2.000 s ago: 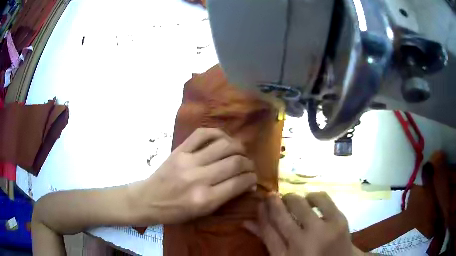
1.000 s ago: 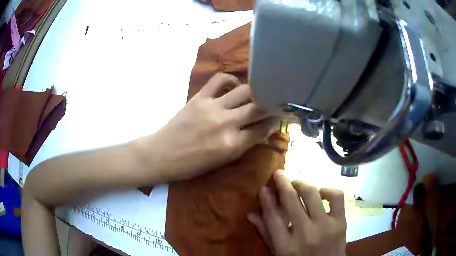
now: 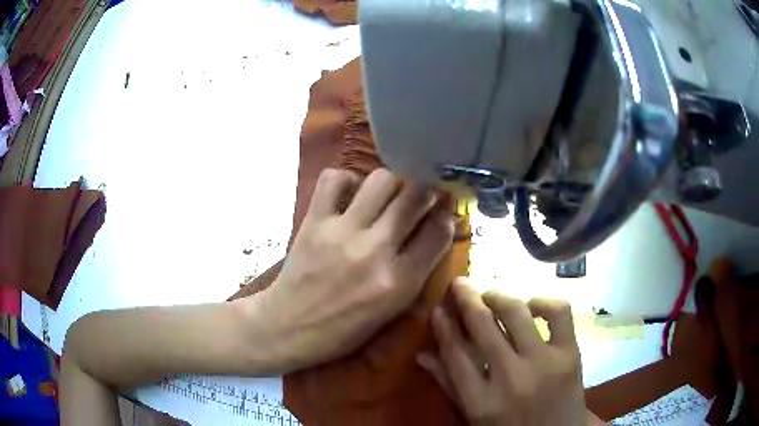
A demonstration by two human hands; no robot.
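Note:
A rust-brown cloth panel [image 3: 333,125] lies under the sewing machine head [image 3: 466,83], with puckered rows showing left of the head. Its right edge runs past the yellow-lit needle area. My left hand [image 3: 358,258] presses on the cloth just left of the needle, fingers bent and fingertips at the cloth near the edge. My right hand [image 3: 508,358] is nearer me, with thumb and index fingertips holding the cloth's edge below the needle. The needle tip and presser foot are mostly hidden by the head and my fingers.
Folded brown pieces [image 3: 50,237] lie at the left table edge. Red-handled snips [image 3: 682,237] lie right of the head. More brown cloth [image 3: 666,374] is at the lower right. A printed scale [image 3: 225,395] runs along the near edge. Brown cloth [image 3: 329,8] shows beyond the work.
My left hand has moved from the middle of the cloth up beside the needle. My right hand stays at the edge. The puckered rows now show beside the head. The view has shifted.

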